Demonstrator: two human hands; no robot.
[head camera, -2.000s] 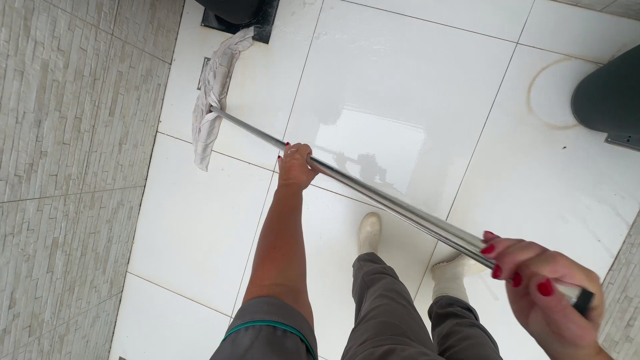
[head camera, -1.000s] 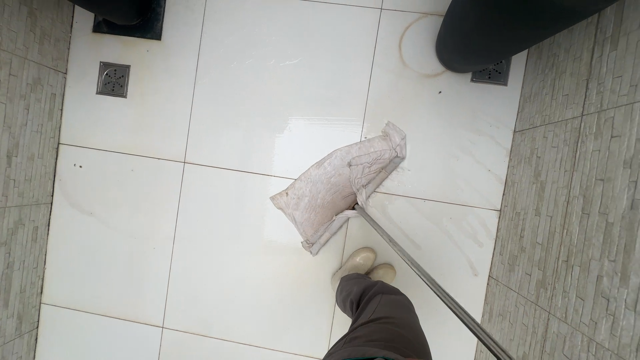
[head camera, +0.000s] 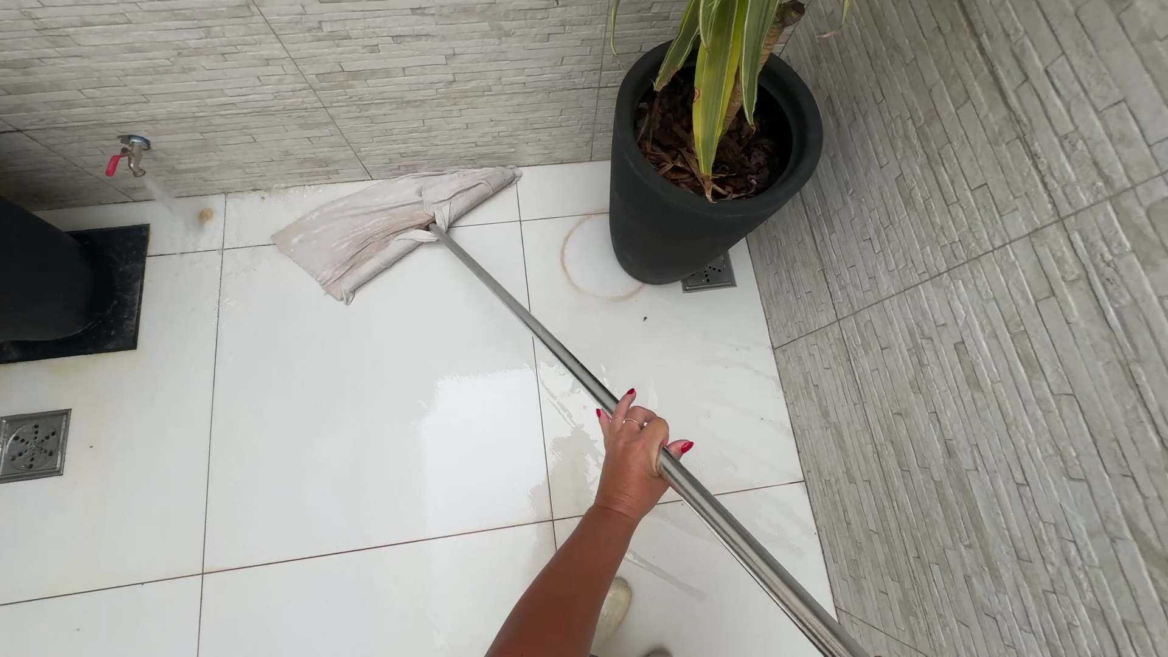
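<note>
My left hand (head camera: 636, 456) grips the metal pole (head camera: 744, 538) of a floor squeegee or mop about midway along its visible length. A damp greyish cloth (head camera: 365, 224) is wrapped around the head at the pole's far end and lies spread on the white tiled floor (head camera: 365, 411), close to the back wall. The pole runs down to the lower right and leaves the view there. My right hand is out of view. Wet, shiny patches show on the tiles left of my left hand.
A dark planter (head camera: 652, 219) with a leafy plant stands in the back right corner, beside a floor drain (head camera: 710, 274). Another dark pot (head camera: 36, 274) sits on a black base at the left, near a second drain (head camera: 35, 444). A red-handled tap (head camera: 133, 155) juts from the wall.
The cloth-covered head, near my boots one second ago, now lies by the back wall. My left hand has come back into view on the pole. The view has shifted strongly towards the wall.
</note>
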